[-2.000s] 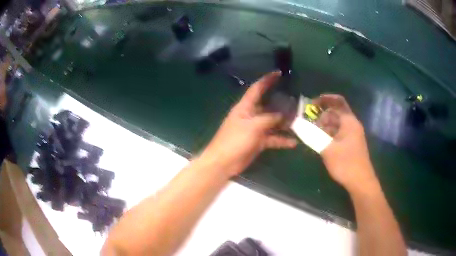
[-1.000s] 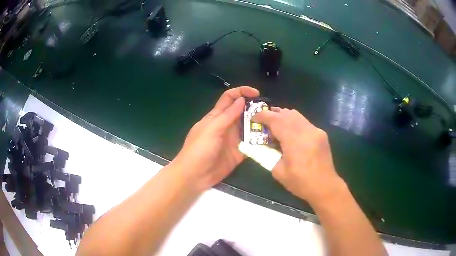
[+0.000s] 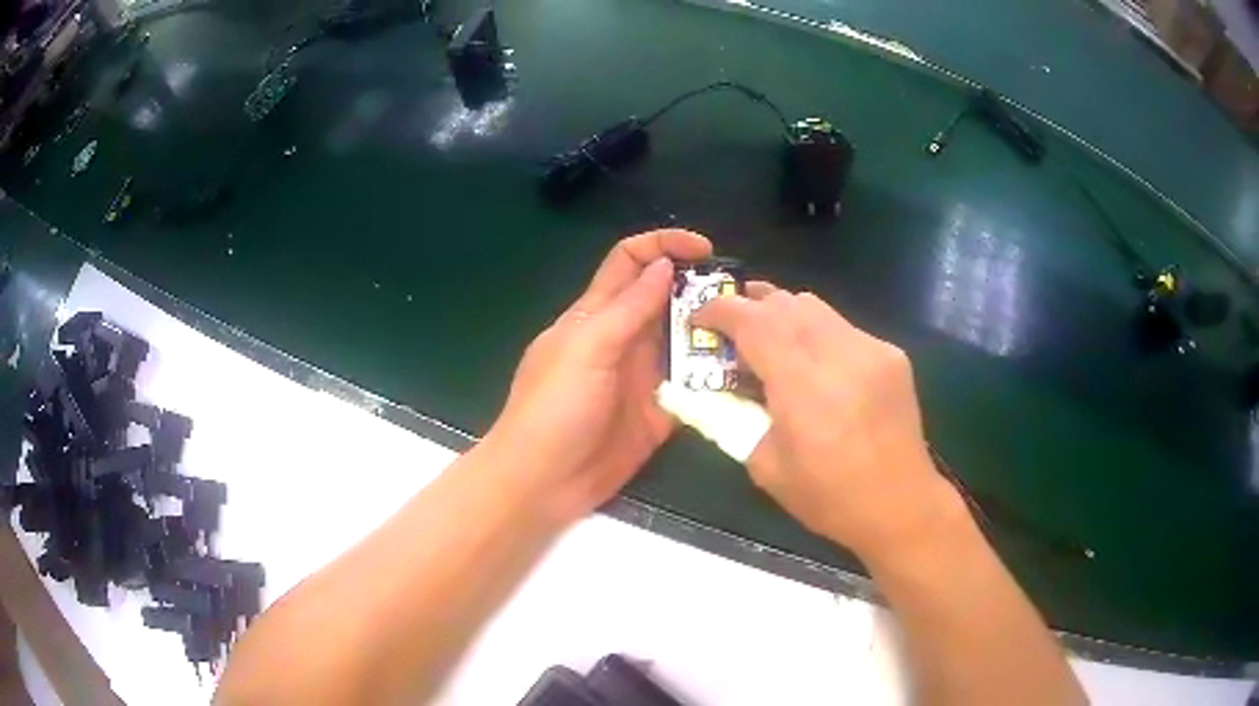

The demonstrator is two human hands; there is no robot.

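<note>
A circuit board point(image 3: 704, 361) with silvery parts and a yellow block sits in a black adapter housing point(image 3: 728, 266) over the belt, component side up. My left hand point(image 3: 587, 372) holds the housing from the left, its fingers around the far end. My right hand point(image 3: 828, 400) is at the right side, with fingertips on the board. A white block-like piece point(image 3: 718, 421) lies at my right hand's fingers, below the board. The hands hide most of the housing.
A dark green belt point(image 3: 414, 297) carries a corded black adapter point(image 3: 816, 166), a cable bundle point(image 3: 595, 156), another black unit point(image 3: 478, 58) and a yellow-topped unit point(image 3: 1160, 306). On the white surface point(image 3: 401, 476) lie a heap of plug-side housings point(image 3: 118, 483) and black shells point(image 3: 608, 686). A carton point(image 3: 49, 634) stands left.
Both hands came together; the board is now in the housing, with my right fingertips on it. Over the last second the hands have barely moved, while the belt items shifted right in view.
</note>
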